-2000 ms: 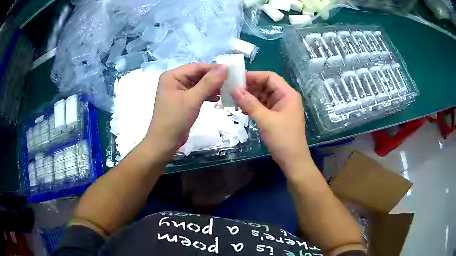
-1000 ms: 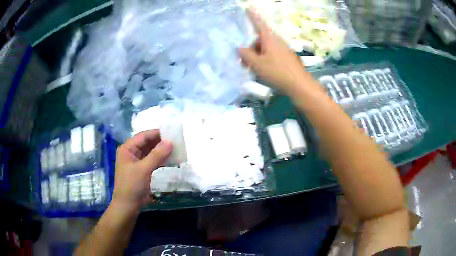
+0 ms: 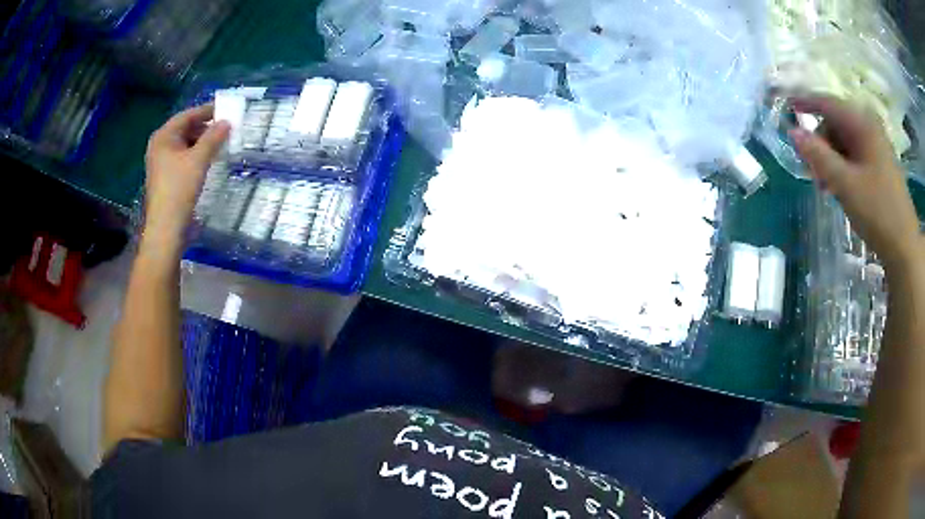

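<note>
My left hand [image 3: 183,167] pinches a white housing [image 3: 230,109] at the back left corner of the finished-piece tray [image 3: 243,167], which sits on a blue tray [image 3: 357,243]. That tray holds two rows of white bodies, two of them brighter. My right hand [image 3: 862,167] is at the right by the cream parts, with a small white piece [image 3: 808,120] between thumb and fingers, slightly blurred. Small white parts [image 3: 568,228] lie heaped and overexposed in the centre tray [image 3: 487,296].
Frosted parts [image 3: 517,76] lie in the large clear bag behind the heap. Cream parts [image 3: 827,46] are at the back right. Two loose white bodies [image 3: 756,281] lie left of the inner-unit tray [image 3: 837,304]. Blue trays [image 3: 61,91] stand back left; more are stacked below the bench.
The view has swung left. My left hand has moved from over the white heap to the finished-piece tray with the white housing. My right hand has come back from the cream parts, holding a small piece.
</note>
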